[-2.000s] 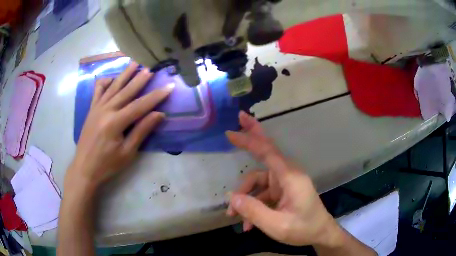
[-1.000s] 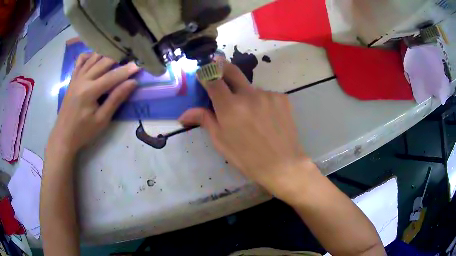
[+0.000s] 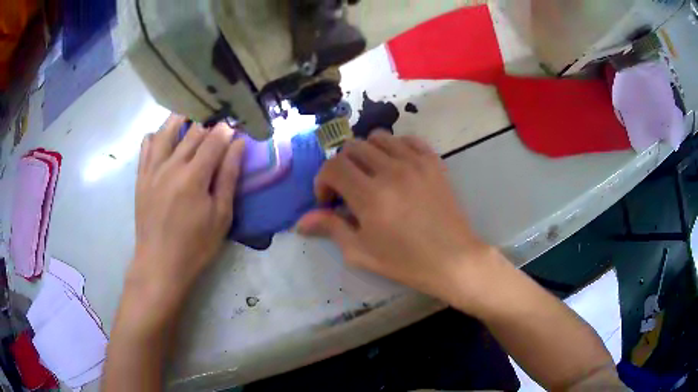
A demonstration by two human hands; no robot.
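Observation:
The closed sewing template (image 3: 279, 197) looks purple-blue and lies on the table under the sewing machine head (image 3: 207, 65), turned at an angle. Pink fabric shows through it by the lit needle area. My left hand (image 3: 187, 184) lies flat on its left part, fingers together, covering much of it. My right hand (image 3: 383, 203) is at its right edge, fingers bent, the edge between thumb and fingers. The brass-coloured knurled knob (image 3: 334, 132) is just above my right fingers. The needle tip cannot be made out.
Larger red pieces (image 3: 562, 115) lie right of the machine head, with pale pink pieces (image 3: 648, 103) beyond. A narrow pink stack with red rims (image 3: 32, 214) and fanned pale pieces (image 3: 67, 325) lie at left. Blue-grey sheets (image 3: 79, 80) lie at the far left. The table's front edge curves near my forearms.
My right hand has come from open above the table onto the template's right edge. The template has turned under the machine head, and my left hand has turned with it.

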